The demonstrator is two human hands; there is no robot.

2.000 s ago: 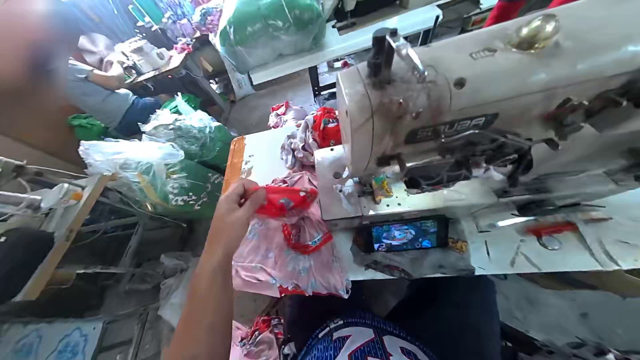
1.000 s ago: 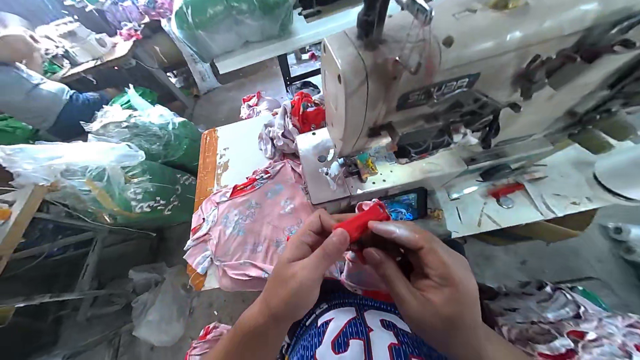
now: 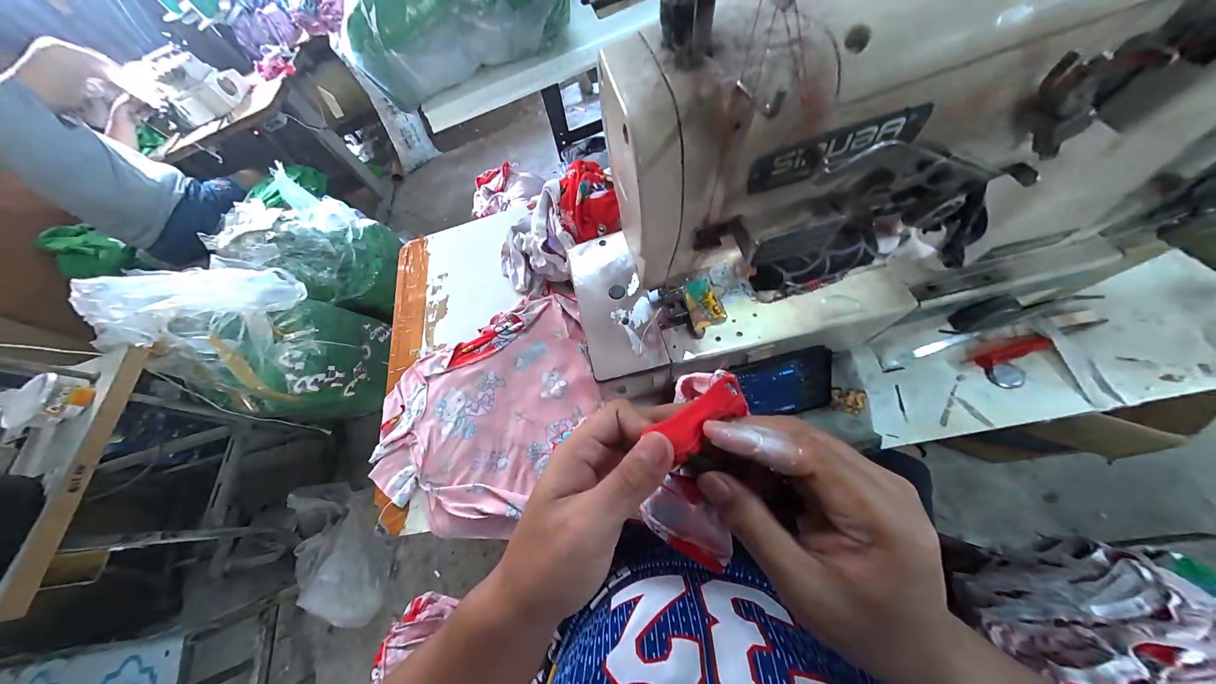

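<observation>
Between both hands, just in front of the sewing machine (image 3: pixel 798 142), is a small red and pink fabric piece (image 3: pixel 698 423). My left hand (image 3: pixel 594 494) pinches its left end between thumb and fingers. On its right end, my right hand (image 3: pixel 826 513) has thumb and fingers closed, one finger wearing a whitish covering. Part of the piece hangs down between the hands. A pink printed garment (image 3: pixel 494 418) lies spread on the table to the left of the machine's bed. Behind the piece, a phone (image 3: pixel 784 380) rests beside the machine.
Red and pale crumpled fabric (image 3: pixel 584 204) lies beyond the machine's left end. Large green wrapped bundles (image 3: pixel 323 361) stand at the left, near another person (image 3: pixel 85 161) at a table. A red tool (image 3: pixel 1012 351) lies on the right tabletop. Piled fabric (image 3: pixel 1092 608) is at lower right.
Two seconds ago my left hand held red fabric over the pink garment; now both hands hold a red piece farther right. The pink garment now lies spread flat.
</observation>
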